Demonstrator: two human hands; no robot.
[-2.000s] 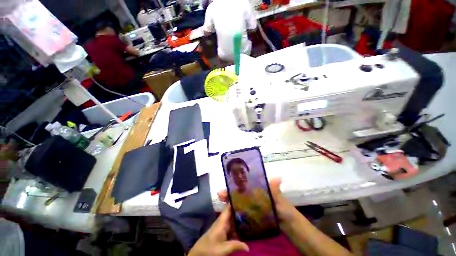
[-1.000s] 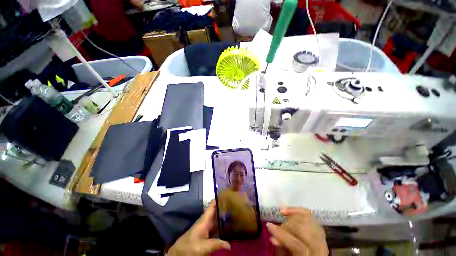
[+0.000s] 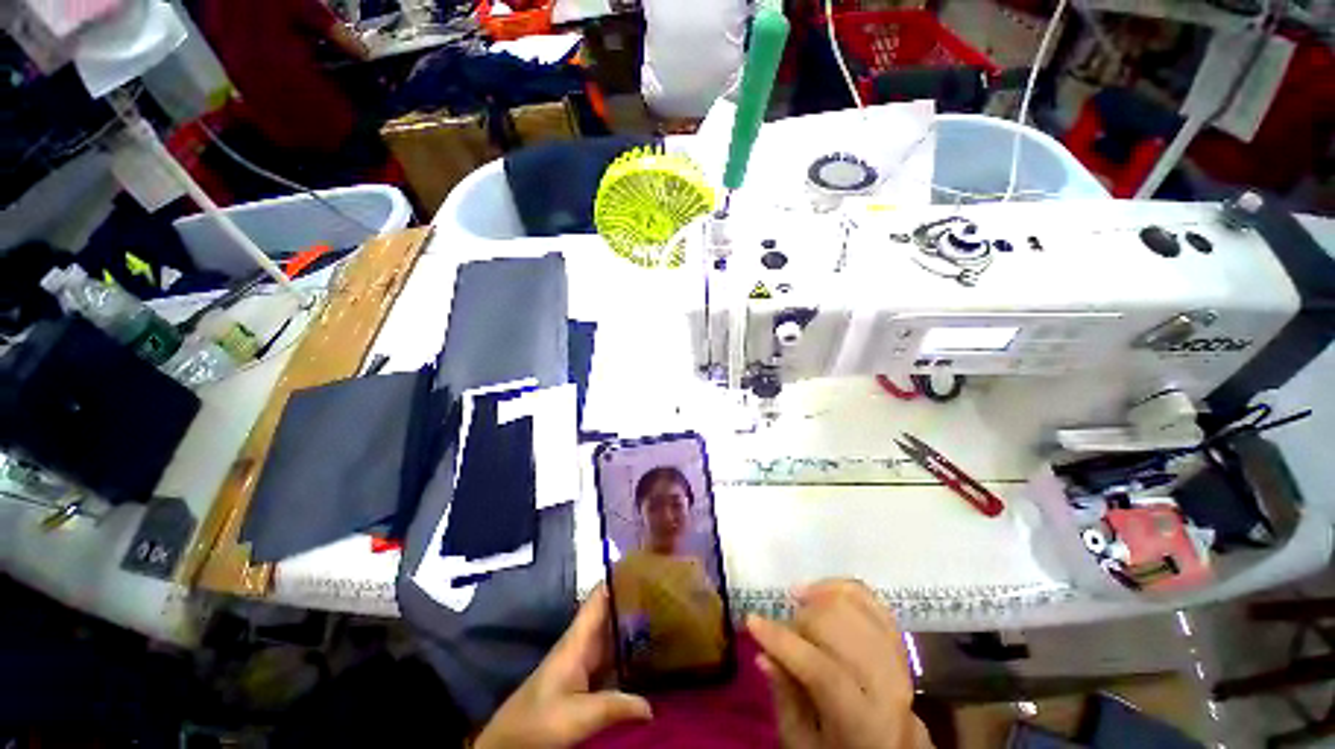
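A black smartphone (image 3: pixel 666 563) stands upright in front of me and shows a person in a yellow top on its screen. My left hand (image 3: pixel 564 688) holds it by its lower left edge. My right hand (image 3: pixel 835 666) is just right of the phone, fingers bent, with a small gap to it; whether its fingers are closed is unclear. Dark grey cut panels (image 3: pixel 337 454) lie on the table to the left, with white strips (image 3: pixel 545 439) among them. A white sewing machine (image 3: pixel 1010 315) stands behind and right of the phone.
Red-handled snips (image 3: pixel 955 480) and red-looped scissors (image 3: pixel 920 386) lie by the machine. A notions tray (image 3: pixel 1149 542) is at the right. A yellow-green fan (image 3: pixel 653 208) and green-handled tool (image 3: pixel 756 95) stand behind. A black bundle (image 3: pixel 95 410) lies far left. People are in the background.
My right hand has come off the phone's right side, which it touched two seconds ago. The left hand still holds the phone. The view has shifted, showing the machine closer than at first.
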